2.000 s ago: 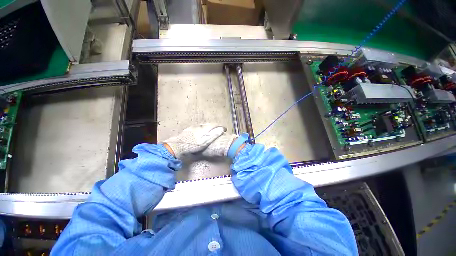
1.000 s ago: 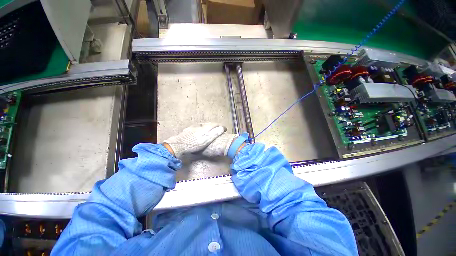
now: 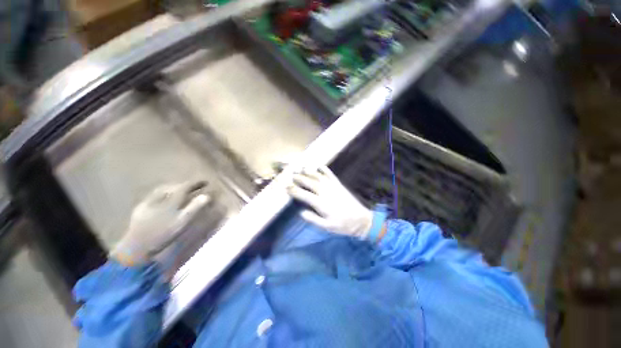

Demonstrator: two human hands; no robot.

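Observation:
The picture is blurred. My left hand [image 3: 162, 219], in a white glove, is over the pale metal plate [image 3: 112, 160] with its fingers loosely curled apart and nothing seen in it. My right hand [image 3: 329, 202], gloved and with a blue wrist strap, has its fingers spread against the near silver conveyor rail [image 3: 354, 119] and holds nothing. A green circuit board [image 3: 320, 58] with a silver heatsink bar [image 3: 346, 19] and red-brown chokes [image 3: 291, 22] lies in a dark carrier at the top, cut off by the edge. Neither hand touches it.
An empty dark pallet [image 3: 436, 187] with cut-outs lies below the rail at right. The thin blue strap cord [image 3: 392, 156] hangs over it. A cardboard carton [image 3: 112, 20] is at top left. A blue sleeve or garment [image 3: 521, 24] shows blurred at top right.
The view has swung right and tilted. My hands, earlier together over the plate, have parted; the right one is now at the near rail. The cord now hangs on the right.

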